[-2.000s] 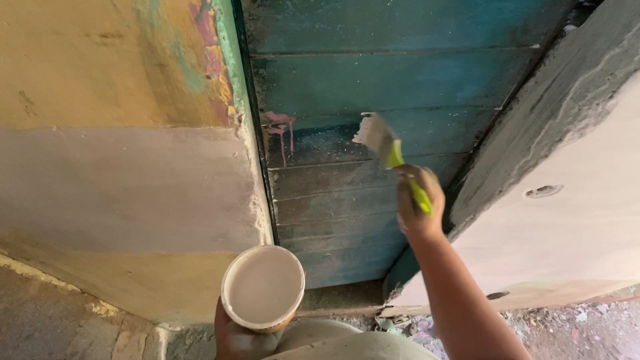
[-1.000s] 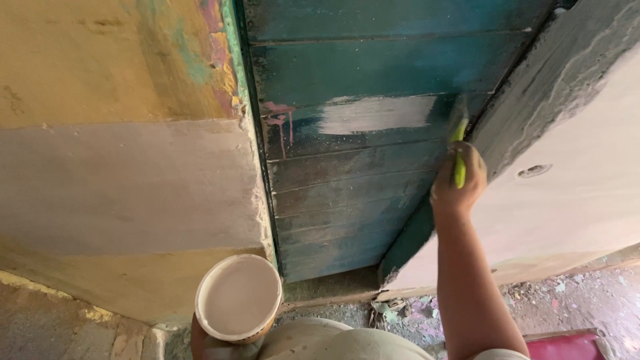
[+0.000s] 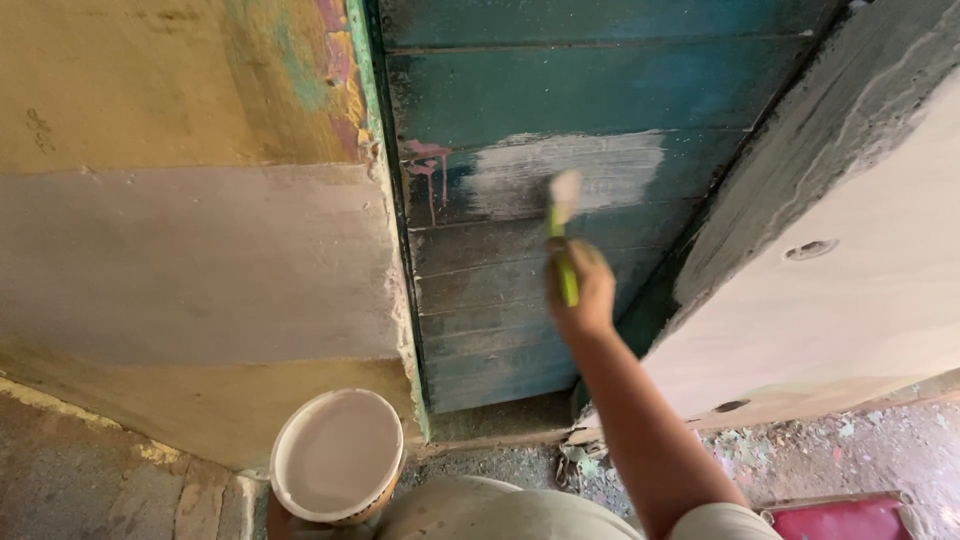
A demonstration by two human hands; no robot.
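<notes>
My right hand [image 3: 583,289] grips the lime-green handle of a paintbrush [image 3: 564,206], its pale bristles blurred against the planks. Behind the brush a streaky white patch of paint [image 3: 622,161] covers part of a teal plank door [image 3: 600,90], with pink drips [image 3: 431,169] at its left. At the lower left my left hand [image 3: 289,521], mostly hidden, holds up a round tub of whitish paint [image 3: 337,454].
A yellow and greyish wall [image 3: 195,262] stands left of the door. To the right are a rough grey door surround [image 3: 810,142] and a pale wall [image 3: 847,300]. Paint flakes lie on the floor [image 3: 810,450] near a red tray-like object [image 3: 840,517].
Over the last two seconds the white patch has appeared on the door and widened. Since one second ago, my right hand has moved the brush left from the door's right edge.
</notes>
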